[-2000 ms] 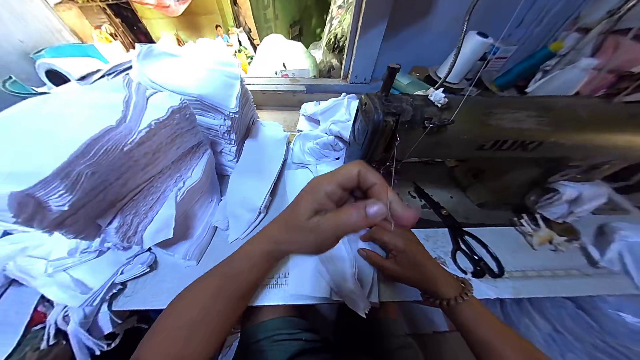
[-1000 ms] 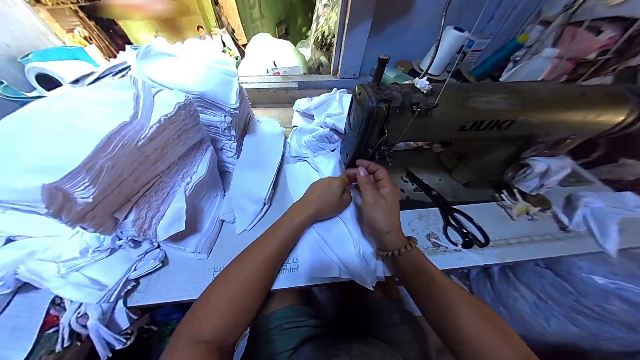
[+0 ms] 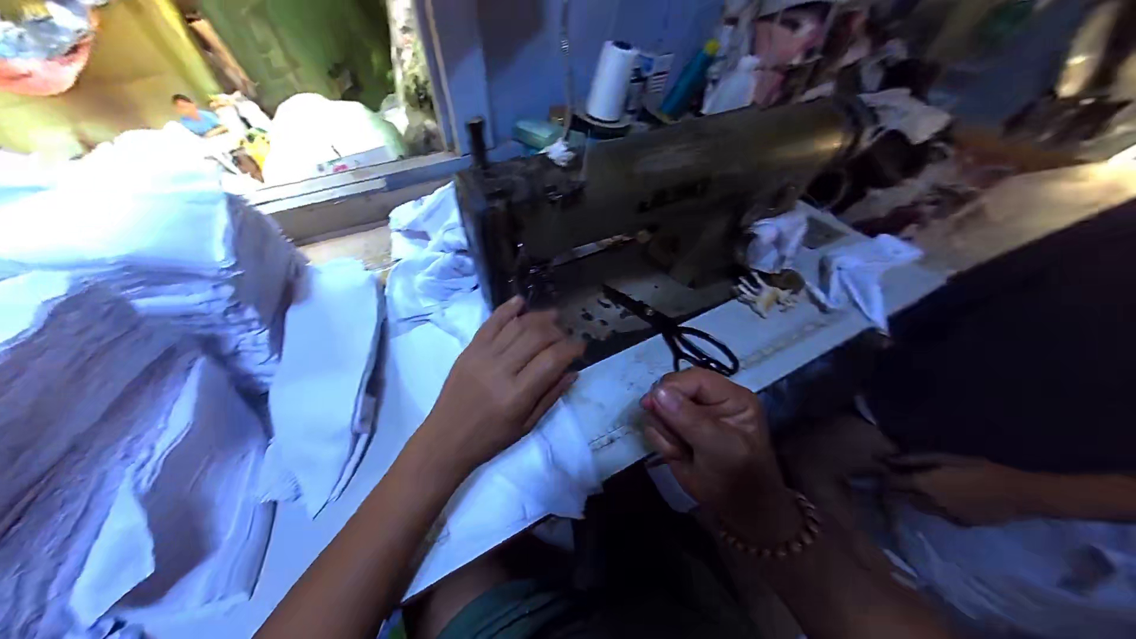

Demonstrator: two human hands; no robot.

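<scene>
My left hand point(image 3: 515, 373) lies with its fingers reaching to the needle end of a dark Juki sewing machine point(image 3: 657, 177); whether it pinches a thread cannot be seen. Beneath that wrist, white cloth point(image 3: 524, 470) hangs over the table's front edge. My right hand point(image 3: 706, 435), with a beaded bracelet on its wrist, is closed in front of the machine, thumb against the curled fingers; anything inside is hidden. Just behind it lie black-handled scissors point(image 3: 701, 351), blades toward the machine bed. More white cloth point(image 3: 435, 266) is bunched left of the machine head.
Tall stacks of white fabric pieces point(image 3: 133, 355) fill the left side. A white thread cone point(image 3: 612, 82) stands behind the machine. Cloth scraps point(image 3: 865, 275) lie at the bed's right end. At the right, a person in dark clothing has an arm point(image 3: 985, 488) low beside the table.
My hands were together near the needle; now they are apart, the right one nearer the table's front edge. The view has swung right, and another person's arm shows.
</scene>
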